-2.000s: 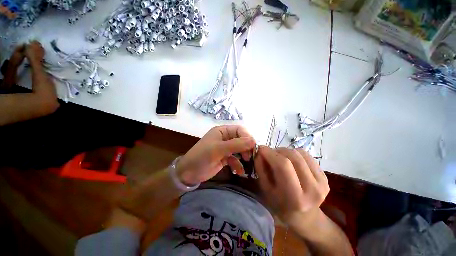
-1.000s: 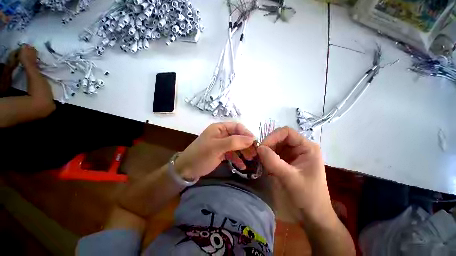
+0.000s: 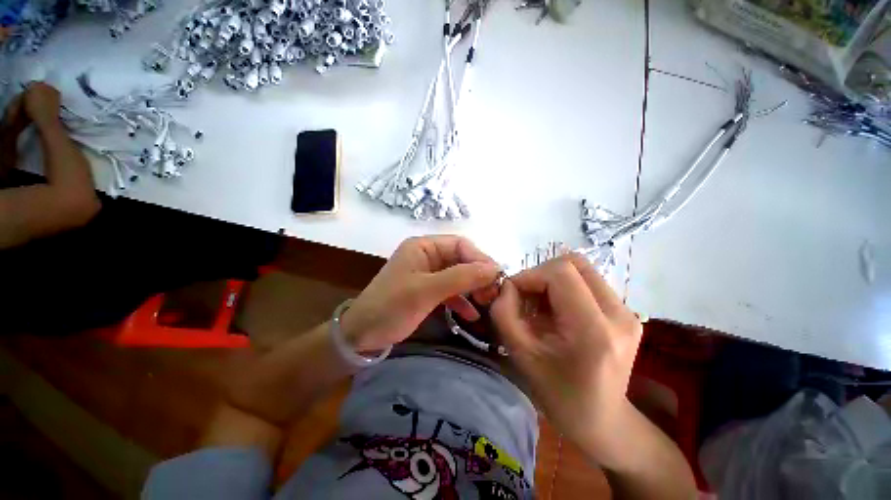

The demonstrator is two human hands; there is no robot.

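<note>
My left hand (image 3: pixel 420 293), with a pale bracelet at the wrist, pinches a small bunch of thin wire ends between thumb and forefinger above my lap. My right hand (image 3: pixel 567 332) meets it there, its thumb and forefinger pinching the wires at the same spot. Fine wire ends (image 3: pixel 543 256) stick up behind the right fingers. A white cable lead (image 3: pixel 471 338) curves down below the left fingers. The exact grip is small and partly hidden by the fingers.
A middle bundle of leads (image 3: pixel 440 127) and a right bundle (image 3: pixel 674 192) lie on the white table (image 3: pixel 547 146). A smartphone (image 3: pixel 315 171) lies left of the middle bundle. A large heap of connectors (image 3: pixel 283 39) is behind it. A neighbour's arm (image 3: pixel 59 176) is at left, above a red stool (image 3: pixel 186 327).
The right hand has turned and shifted slightly while staying at the wires. The left hand has hardly moved. The table items sit a little higher in the picture.
</note>
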